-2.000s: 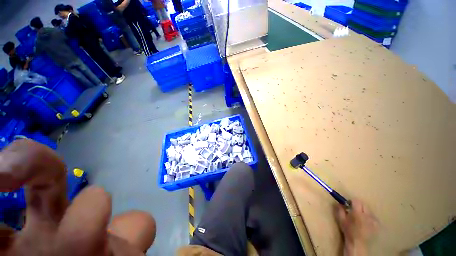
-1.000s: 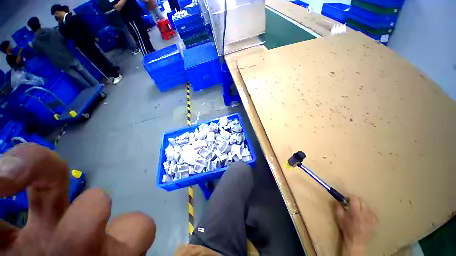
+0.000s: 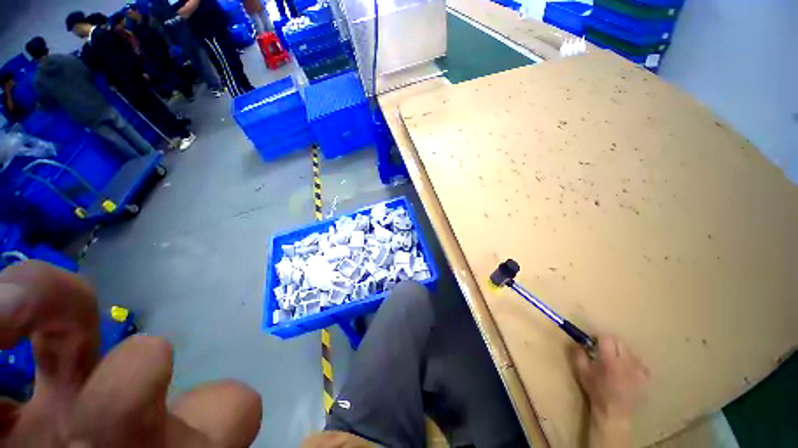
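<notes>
The mallet (image 3: 540,304) lies on the tan cardboard sheet (image 3: 682,262), its black and yellow head near the left edge and its black grip towards me. My right hand (image 3: 612,381) is at the grip's end, fingers closed around the tip. My left hand (image 3: 114,367) is large and blurred at the lower left, close to the camera and cut off by the frame edge. Its fingers are bent; whether it holds anything cannot be told. A blue tote (image 3: 297,330) heaped with white plastic parts (image 3: 350,262) is beside my knee.
Blue crates (image 3: 339,118) stand on the floor beyond the tote. A silver-grey box (image 3: 409,44) and green belt (image 3: 481,54) are at the bench's far end. Small white pieces (image 3: 573,45) sit by the belt. Several people and a trolley (image 3: 109,197) are at the upper left.
The whole view has shifted slightly, so the bench and tote appear farther left. The mallet and both hands show no clear movement of their own.
</notes>
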